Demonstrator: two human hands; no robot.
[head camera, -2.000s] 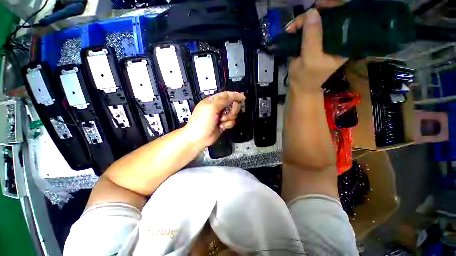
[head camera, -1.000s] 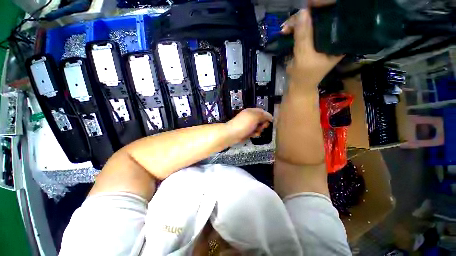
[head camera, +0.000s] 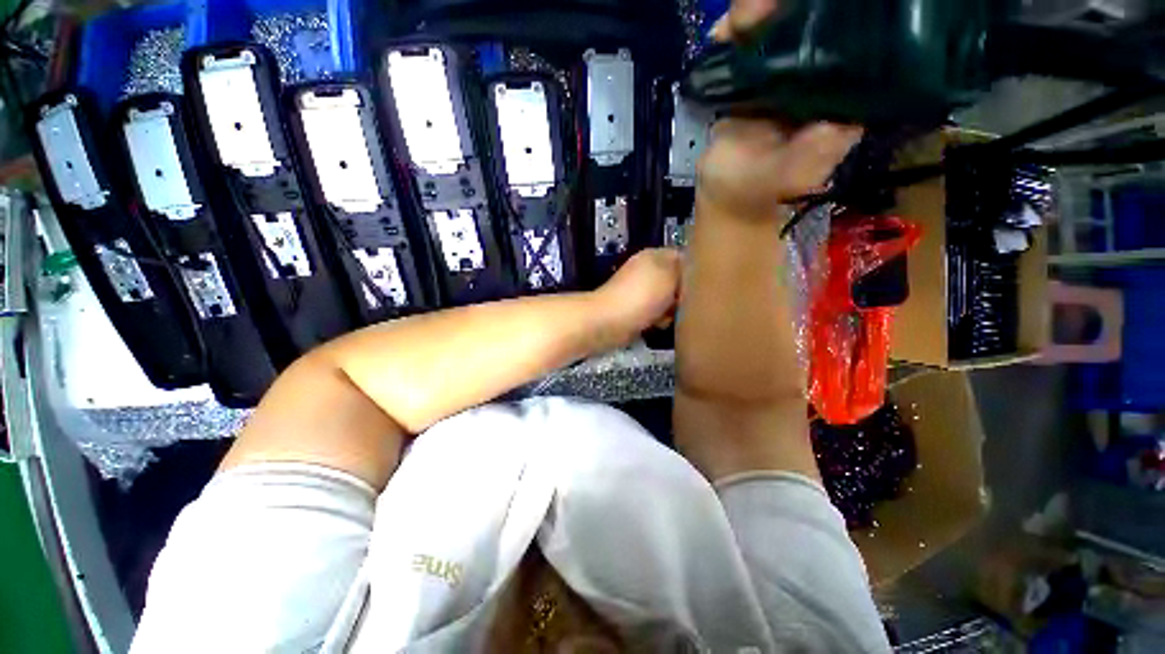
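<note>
Several long black housings (head camera: 422, 192) with silver-white metal plates (head camera: 424, 113) lie side by side across the bench. My right hand (head camera: 777, 160) grips the thick dark-green electric screwdriver (head camera: 850, 64) at the top, its black nose pointing left over the rightmost housing (head camera: 686, 134). My left hand (head camera: 643, 291) is at the lower part of that rightmost housing with its fingers curled together. Whether the fingertips pinch a screw cannot be seen. The lower half of that housing is mostly hidden by my hand and forearm.
Blue bins (head camera: 296, 32) with small metal parts stand behind the row. A red plastic bag (head camera: 853, 335) hangs right of my right forearm. Open cardboard boxes (head camera: 922, 335) with black parts stand further right. Bubble wrap (head camera: 613, 378) covers the bench's front edge. Black cables run at the upper right.
My left hand has moved right from between the housings to the rightmost one. The screwdriver has shifted slightly left. The view has shifted, so the row sits higher in the picture.
</note>
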